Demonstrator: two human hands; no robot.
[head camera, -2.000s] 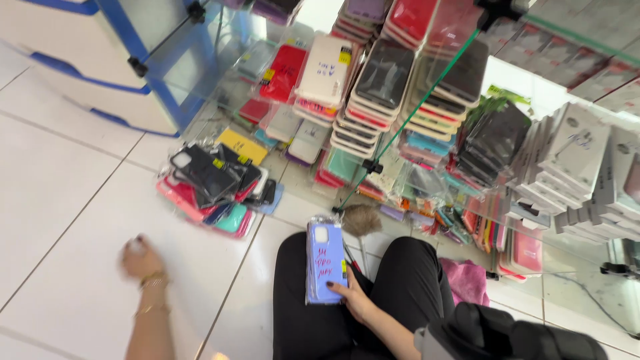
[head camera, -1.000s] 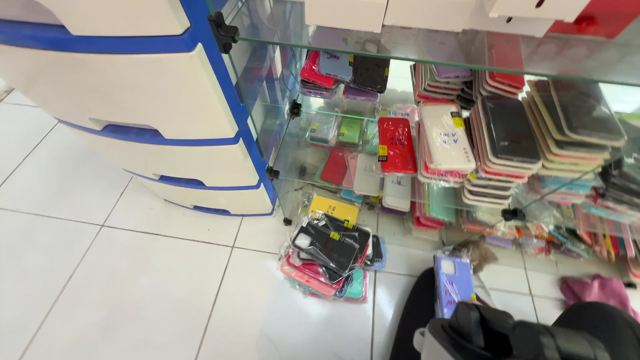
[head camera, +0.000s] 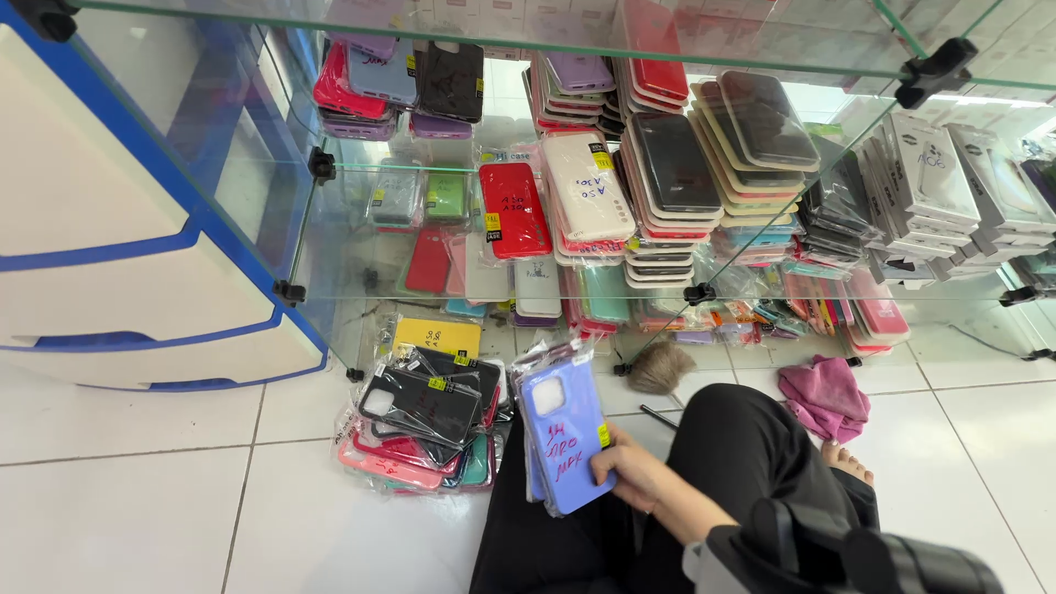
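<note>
My right hand (head camera: 631, 472) grips a small stack of bagged phone cases by its lower right edge; the top one is a lavender phone case (head camera: 565, 437) with red handwriting and a yellow tag. The stack is tilted over my black-trousered lap. Left of it on the floor lies a messy pile of bagged cases, with a black phone case (head camera: 421, 406) near the top, a yellow phone case (head camera: 437, 337) behind, and a coral phone case (head camera: 388, 464) low in front. My left hand is out of view.
A glass shelf unit (head camera: 495, 169) ahead holds stacked phone cases and, at right, white boxes (head camera: 928, 169). A white and blue drawer cabinet (head camera: 107, 305) stands at left. A pink cloth (head camera: 825, 398), a brown fluffy thing (head camera: 662, 367) and a dark pen-like stick (head camera: 658, 417) lie on the tiled floor.
My left hand, over the floor at left two seconds ago, is out of view. My right hand, hidden one second ago, shows again on the lavender case. The view has shifted.
</note>
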